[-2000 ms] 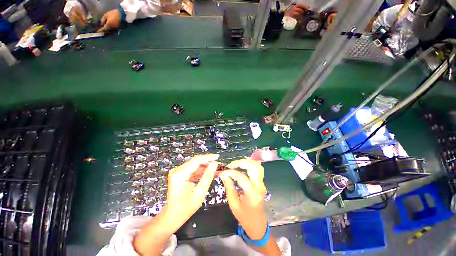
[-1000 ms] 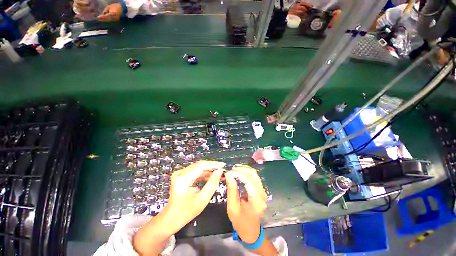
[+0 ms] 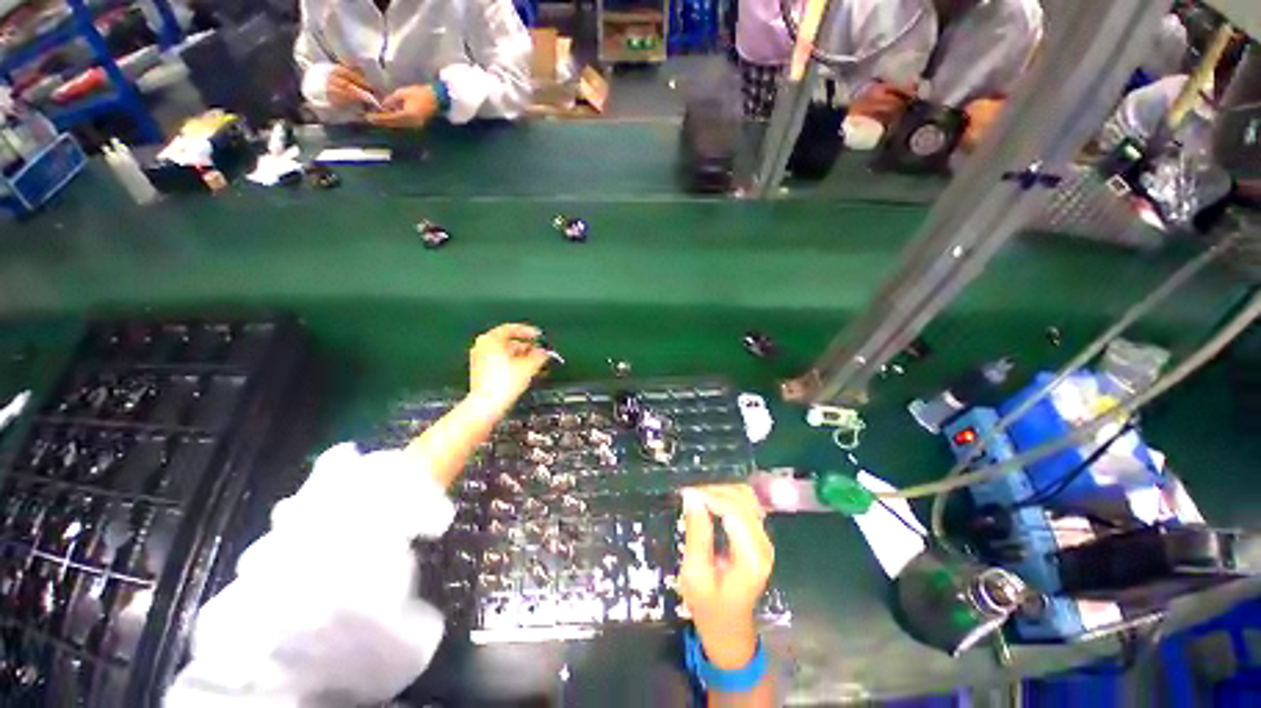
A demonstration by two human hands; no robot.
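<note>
My left hand [image 3: 506,368] reaches over the green belt beyond the tray. Its fingertips are closed on a small black unit [image 3: 542,342], partly hidden by the fingers. My right hand [image 3: 725,564], with a blue wrist band, is over the right part of the clear blister tray [image 3: 542,629]. Its fingertips are close together; I cannot tell whether a tiny part is between them. The tray holds rows of small metallic parts [image 3: 533,477], with loose white bits [image 3: 629,581] near its right front.
A syringe [image 3: 783,490] with a green cap [image 3: 842,492] lies on white paper [image 3: 892,533], right of my right hand. A blue controller [image 3: 998,477] and dark bottle [image 3: 954,598] stand farther right. Black trays [image 3: 138,484] are stacked left. A metal post [image 3: 954,235] slants up. People sit opposite.
My hands have moved apart. My left hand has gone forward and left to the belt; my right hand stays near the tray's right side. The view has tilted up, showing more of the people opposite.
</note>
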